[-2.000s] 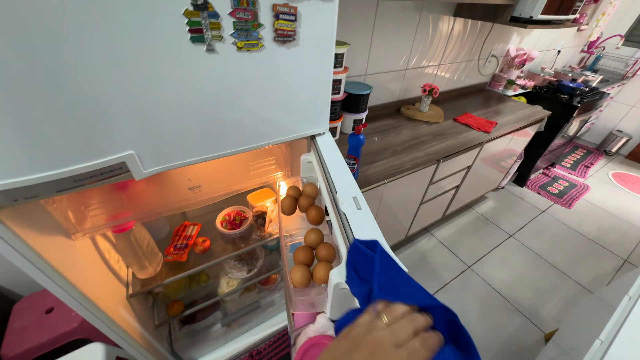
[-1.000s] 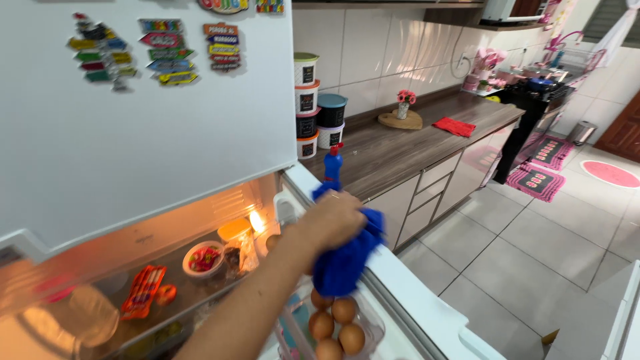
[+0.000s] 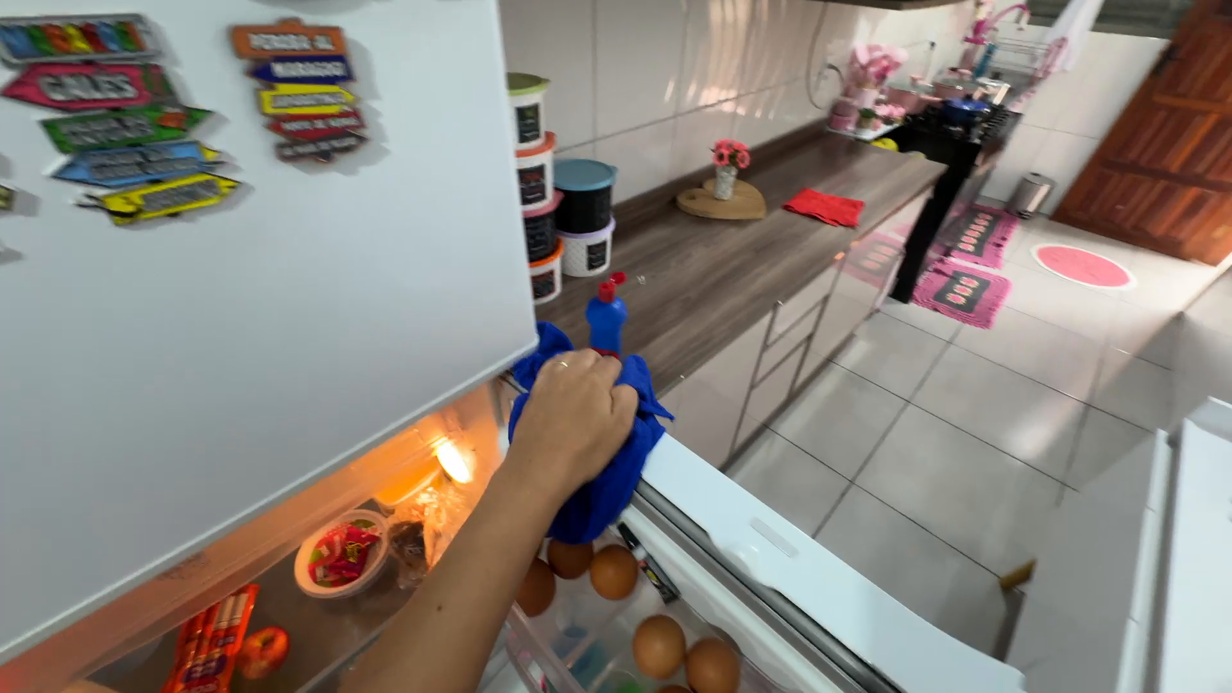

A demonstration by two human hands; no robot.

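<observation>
My right hand (image 3: 576, 414), with a ring on one finger, grips a bunched blue cloth (image 3: 602, 491) at the hinge-side top corner of the open refrigerator door (image 3: 760, 539). Part of the cloth hangs down inside the door, above brown eggs (image 3: 659, 647) in a clear plastic holder (image 3: 577, 664). A dark marker-like item (image 3: 648, 563) lies beside the eggs. Just behind my hand stands a blue squeeze bottle with a red cap (image 3: 606, 316). My left hand is not in view.
The white freezer door (image 3: 289, 289) with magnets fills the left. Below it, the lit shelf holds a bowl of red packets (image 3: 342, 553) and a red apple (image 3: 263, 653). On the counter (image 3: 693, 279) stand stacked tubs (image 3: 585, 217), a flower vase (image 3: 725, 181) and a red cloth (image 3: 824, 207).
My right hand has moved with the blue cloth from the outer part of the refrigerator door toward its hinge-side corner. The view has shifted too.
</observation>
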